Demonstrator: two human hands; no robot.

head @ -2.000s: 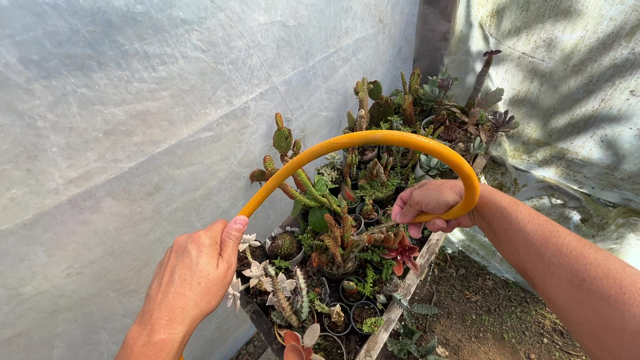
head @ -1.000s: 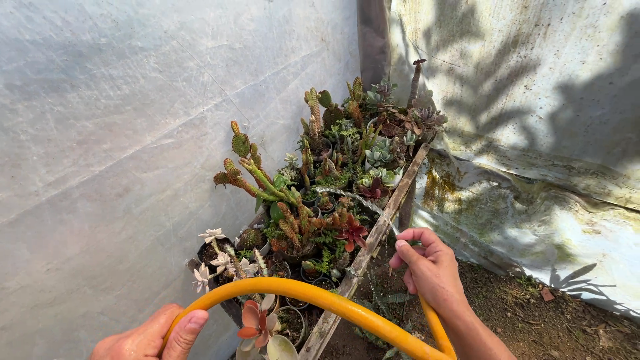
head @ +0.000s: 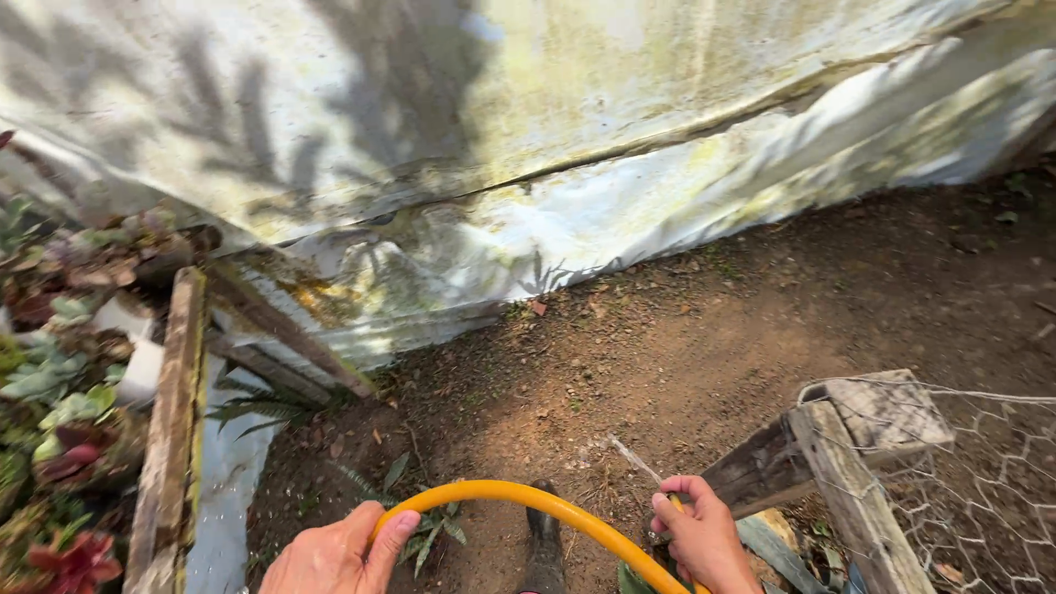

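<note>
A yellow hose arches between my hands at the bottom of the view. My left hand is closed around it at the lower left. My right hand grips the hose near its end at the lower right, and a short stream of water leaves that end toward the upper left, over the dirt ground. Potted succulents stand at the left, behind a wooden rail, apart from both hands.
A stained plastic sheet wall crosses the back. A wooden post frame with wire mesh stands at the right, close to my right hand. A dark boot is on the dirt below the hose. Ferns grow by the rail.
The view has swung right, from the plant bench toward the dirt path. Water that ran over the bench plants a second ago now falls over the ground. Both hands still hold the hose.
</note>
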